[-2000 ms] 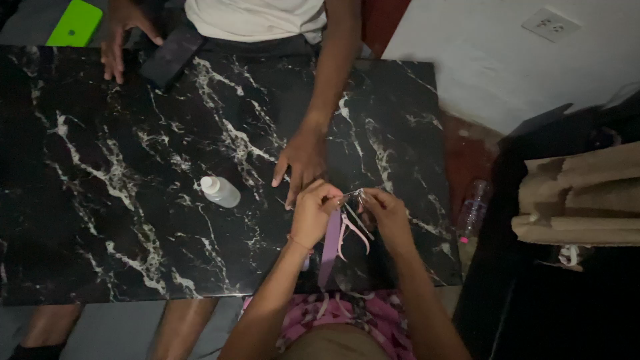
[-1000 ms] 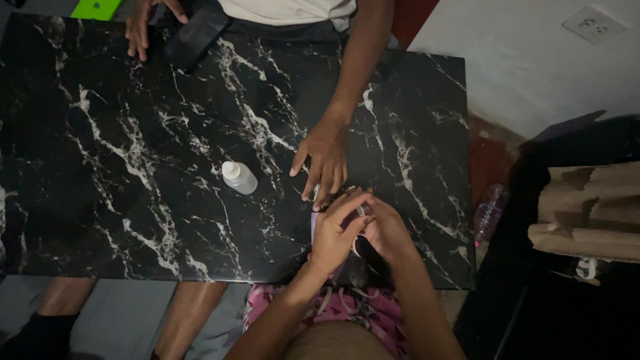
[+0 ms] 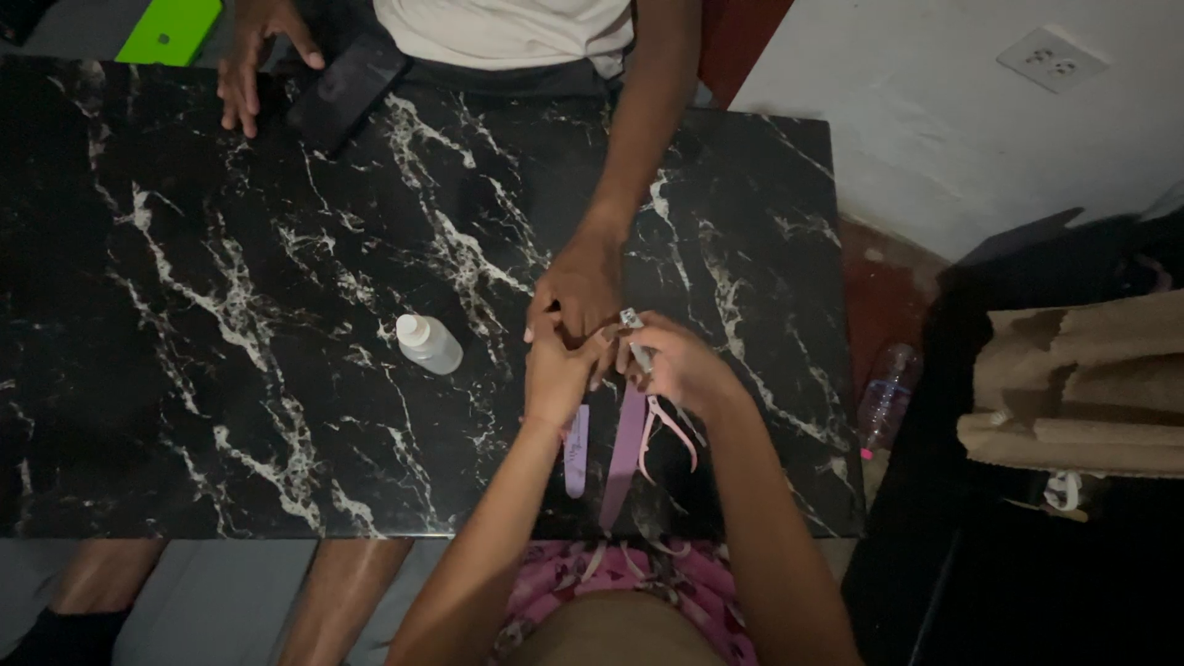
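Note:
My left hand [image 3: 561,370] is closed on the fingers of another person's hand [image 3: 585,277], which reaches across the black marbled table [image 3: 499,444]. In my right hand [image 3: 683,365] is a metal nail clipper [image 3: 635,335], held at that person's fingertips. Just below my hands lie a purple nail file [image 3: 623,458], a shorter lilac nail file [image 3: 576,458] and a cuticle nipper with pink handles [image 3: 668,439]. A white plastic bottle with a cap [image 3: 429,344] stands to the left of my left hand.
The other person's second hand [image 3: 257,65] rests by a dark phone [image 3: 347,92] at the far edge. Beyond that edge is a bright green phone or case [image 3: 169,32]. Right of the table are a clear plastic bottle [image 3: 890,398] and brown paper or cardboard [image 3: 1073,388].
My hands have moved apart from each other. My left hand has taken hold of the other person's fingers, which were spread on the table a second ago.

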